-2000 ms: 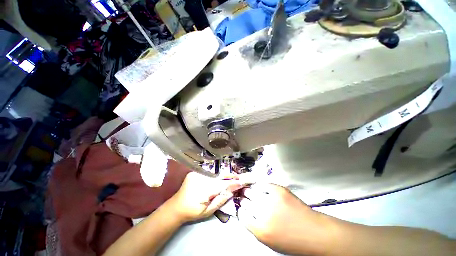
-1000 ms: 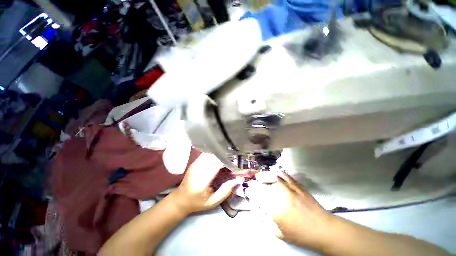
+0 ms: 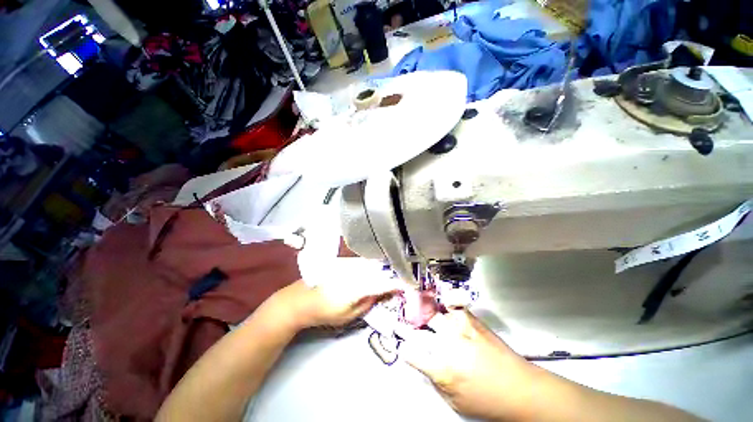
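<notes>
My left hand (image 3: 334,298) rests at the needle area from the left, fingertips on a small reddish piece of garment (image 3: 422,307). My right hand (image 3: 458,354) holds the near right side of that piece, close to the presser foot (image 3: 425,276). Glare hides the exact finger grip. The rust-brown lining (image 3: 215,280) spreads left of my left forearm, with a small dark tab (image 3: 206,283) on it. Speckled tweed (image 3: 78,363) shows at its left edge. White-backed pieces (image 3: 260,206) lie behind it.
The cream-white machine head and arm (image 3: 561,181) reach in from the right. A white tape roll (image 3: 396,124) is on its front. A size label strip (image 3: 685,241) and a black strip (image 3: 665,288) hang on the arm. Blue fabric (image 3: 495,53) lies behind.
The view has shifted, so the machine sits farther right and lower. My left hand has flattened beside the foot, and more of the reddish piece shows between my hands.
</notes>
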